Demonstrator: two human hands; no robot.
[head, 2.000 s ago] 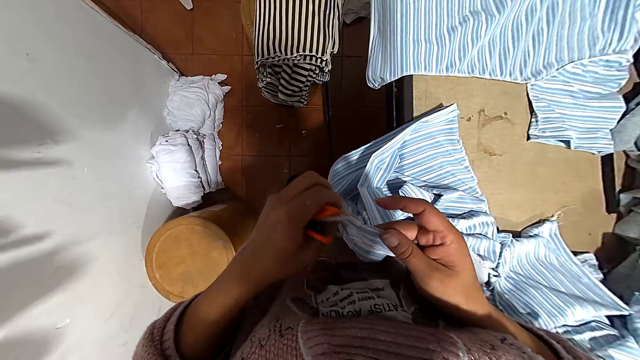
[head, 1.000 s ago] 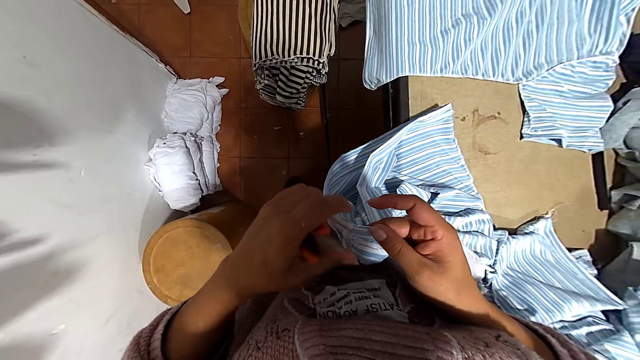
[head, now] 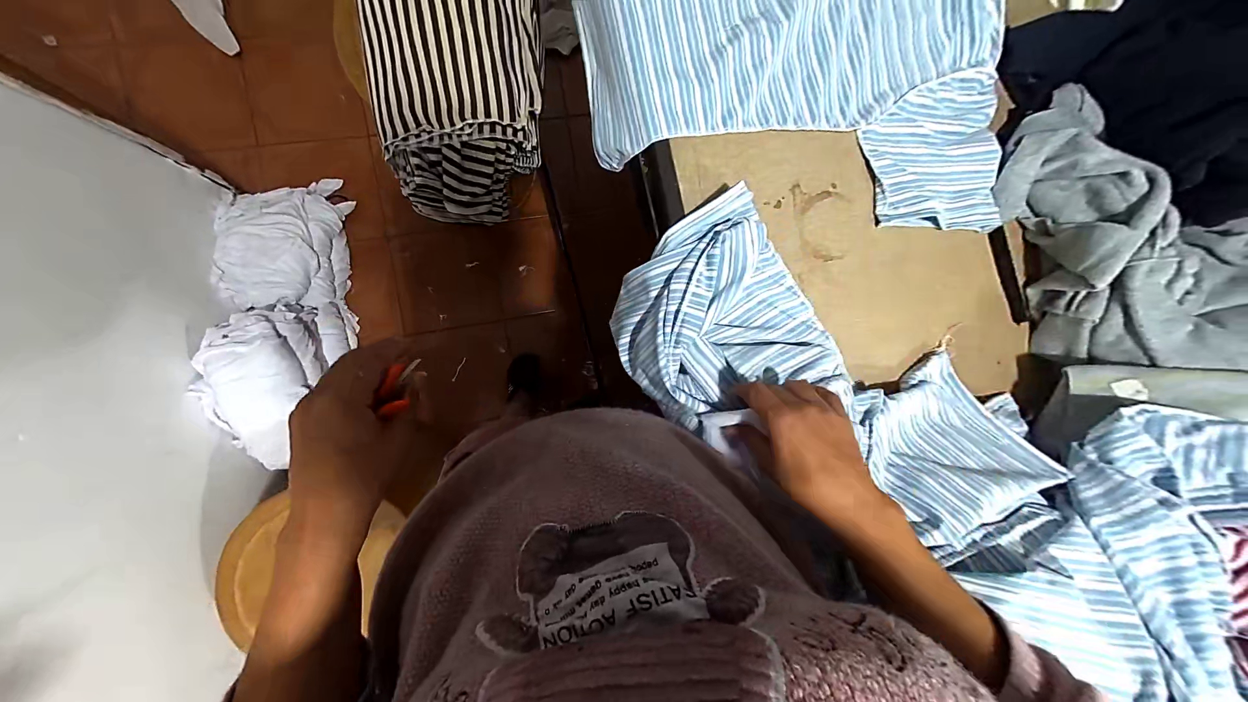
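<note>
My left hand point(head: 341, 419), at the left over the floor, is closed around a small orange-handled cutting tool point(head: 395, 390) with a short metal tip showing. On the right, my right hand point(head: 799, 434) rests on a blue-and-white striped cloth garment point(head: 721, 302), its fingers curled at the lower edge beside a small white piece point(head: 731, 427). Whether those fingers grip the cloth is hard to tell. The garment lies bunched over the near corner of a tan board surface point(head: 838, 263).
Another striped garment point(head: 780, 68) hangs over the board's far part. Black-and-white striped cloth point(head: 453, 97) is stacked beyond the tiled floor point(head: 453, 283). White cloth bundles point(head: 278, 253) lie by the wall, near a round stool point(head: 249, 575). Grey cloth point(head: 1102, 224) and more striped pieces point(head: 965, 448) are at right.
My hands, earlier close together at the striped cloth, are now apart. The left has moved away to the left with the orange tool; the right has come down onto the garment.
</note>
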